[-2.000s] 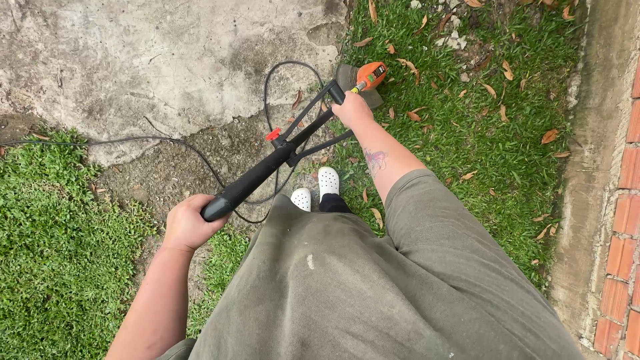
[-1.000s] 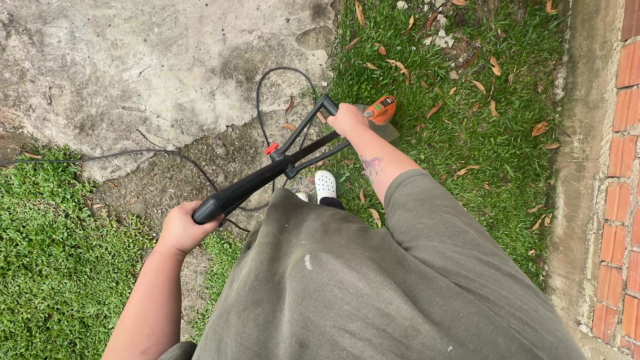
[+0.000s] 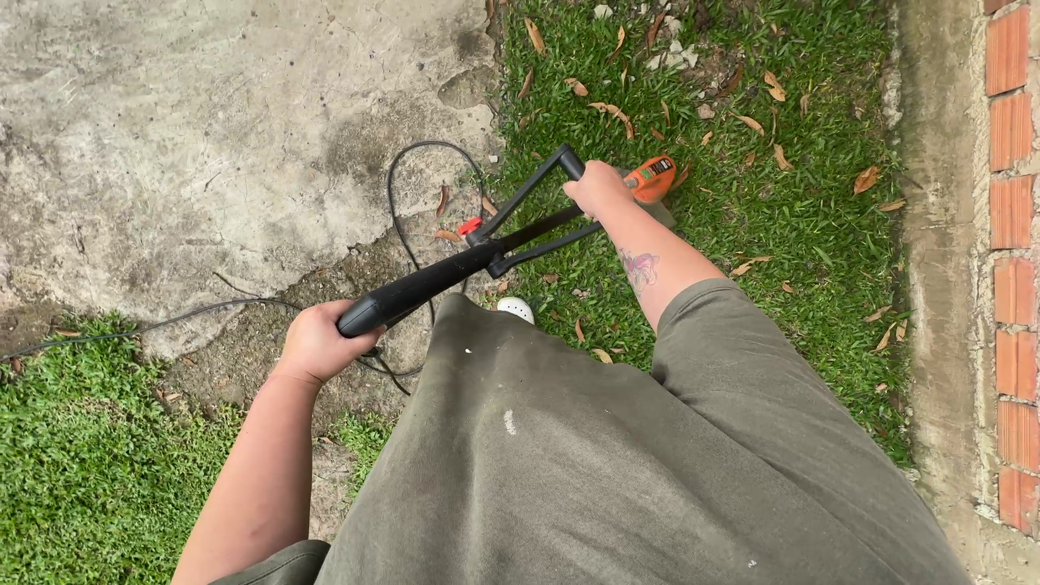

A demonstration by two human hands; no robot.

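A corded string trimmer with a black shaft (image 3: 540, 227) lies slantwise across my front. My left hand (image 3: 321, 341) is closed around the lower end of its thick black rear handle (image 3: 418, 286). Farther up on the right, my right hand (image 3: 601, 191) grips the black loop-shaped front handle (image 3: 524, 195). A red knob (image 3: 469, 227) sits where the loop joins the shaft. Beyond my right hand shows the orange trimmer head (image 3: 652, 179), over grass, its lower part partly hidden by my forearm. A black power cord (image 3: 396, 195) loops on the ground behind the handle.
Grass with dry leaves (image 3: 780, 219) lies on the right, bordered by a concrete edge (image 3: 938, 284) and a brick wall (image 3: 1011, 207). Rough concrete paving (image 3: 203, 130) spans the upper left, with grass (image 3: 89, 455) below. One white clog (image 3: 516, 309) shows near the cord.
The orange trimmer head has swung right and toward me. Both hands have kept their hold. Two white clogs showed earlier; one shows now.
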